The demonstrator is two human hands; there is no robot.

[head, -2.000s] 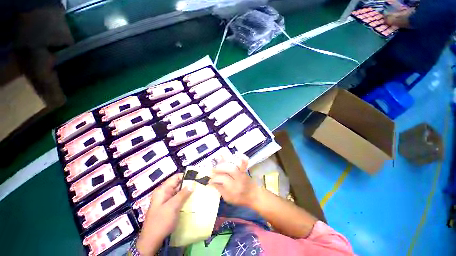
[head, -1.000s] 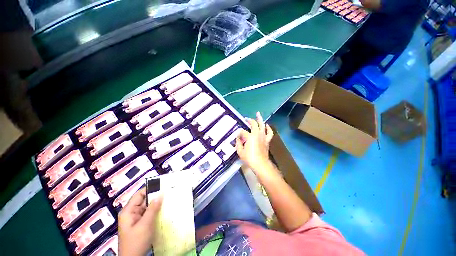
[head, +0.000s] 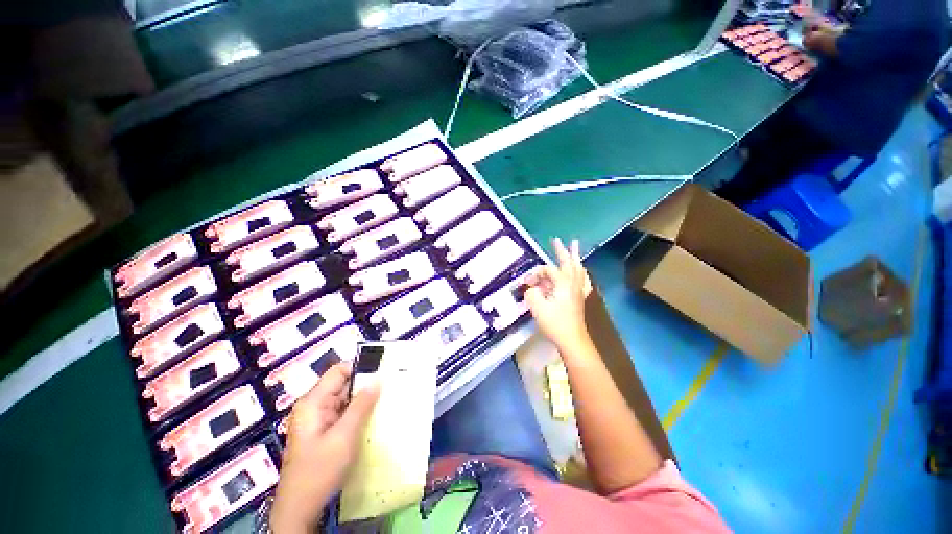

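My left hand (head: 318, 433) holds a pale yellow release liner (head: 391, 433) with a black adhesive pad (head: 369, 359) at its top left end. My right hand (head: 558, 297) is at the tray's right corner, its thumb and index finger together over the nearest casing of the right row, a small dark patch at the fingertips. Whether they still grip a pad I cannot tell. The black blister tray (head: 344, 235) holds rows of pink casings (head: 214, 422). Most carry a dark square in the middle; several in the right row are plain (head: 449, 209).
A waste carton (head: 626, 365) with yellow scraps stands beside my legs. An open carton (head: 731, 271), a blue stool (head: 809, 209) and a brown box (head: 866, 297) are on the floor. Bundled plastic wrap (head: 527, 65) and strapping band (head: 595, 183) lie on the bench. A person sits far right by another tray.
My right hand has moved from the liner to the tray's right corner and stays there since one second ago. The casing near the liner now shows a square. The view has shifted slightly.
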